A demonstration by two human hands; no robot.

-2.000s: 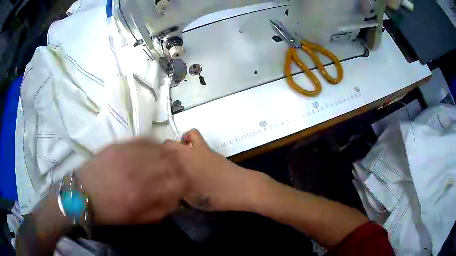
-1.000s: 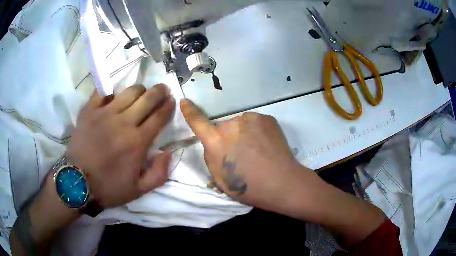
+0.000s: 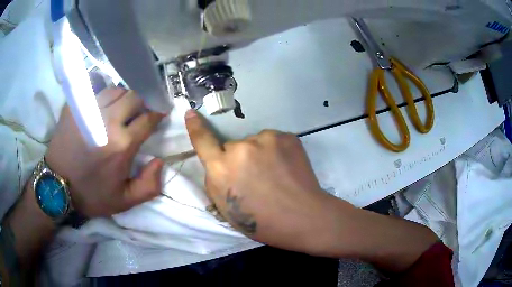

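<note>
The white trouser piece [image 3: 191,196] lies in folds under the sewing machine head [image 3: 303,14] and spreads toward me and to the left. My left hand [image 3: 112,151], with a watch, rests on the cloth left of the presser foot, thumb and fingers apart, slightly blurred. My right hand [image 3: 252,179] lies on the cloth with its index fingertip just in front of the presser foot [image 3: 193,103]; its other fingers are curled. A narrow brownish strip [image 3: 182,156] shows between my hands. What lies under my right palm is hidden.
Scissors with orange-yellow handles [image 3: 397,109] lie on the machine bed to the right. A printed ruler scale [image 3: 387,180] runs along the front edge. More white pieces [image 3: 485,196] are piled at the right. A bright lamp strip [image 3: 81,84] crosses above my left hand.
First my hands were together at the table's front edge; then they moved up onto the cloth by the presser foot. Since then my left hand has shifted left and the view has come closer to the head.
</note>
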